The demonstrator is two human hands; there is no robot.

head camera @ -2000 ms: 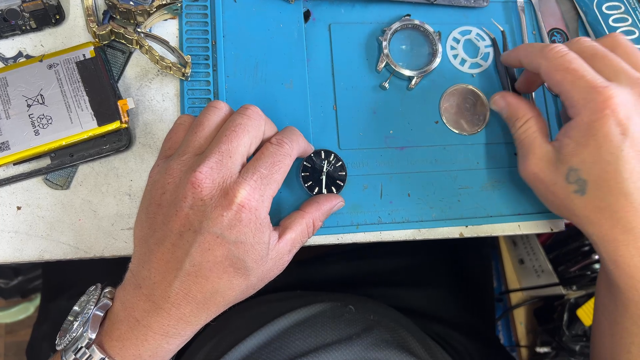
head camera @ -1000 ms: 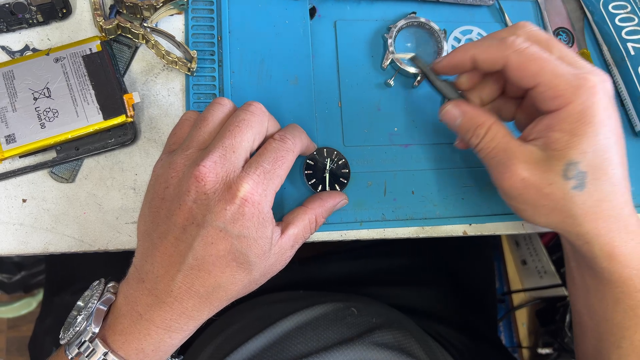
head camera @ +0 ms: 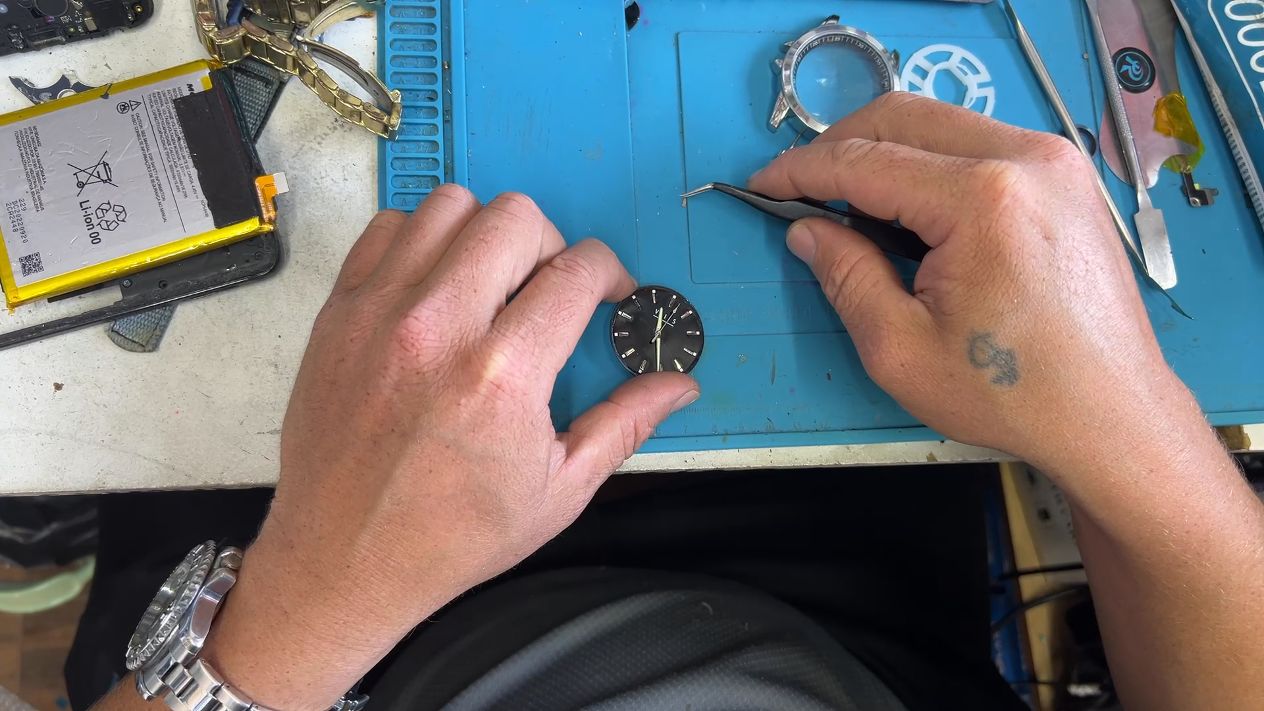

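My left hand grips a round black watch dial with hands by its edge, between index finger and thumb, on the blue mat. Black curved-tip tweezers are in my right hand, their fine tips pointing left, above and right of the dial. A steel watch case lies behind my right fingers, which hide its lower edge. Beside it is a white plastic ring, partly covered by the hand. Whether the tweezer tips hold anything is too small to tell.
Metal spudgers and a thin pick lie at the right of the blue silicone mat. On the left are a yellow-edged lithium-ion battery, a gold-coloured watch bracelet and a circuit board.
My right hand first reached toward the tools at the right, then lifted the tweezers near the watch case; now the tweezers are lower and point left. My left hand keeps its hold on the dial.
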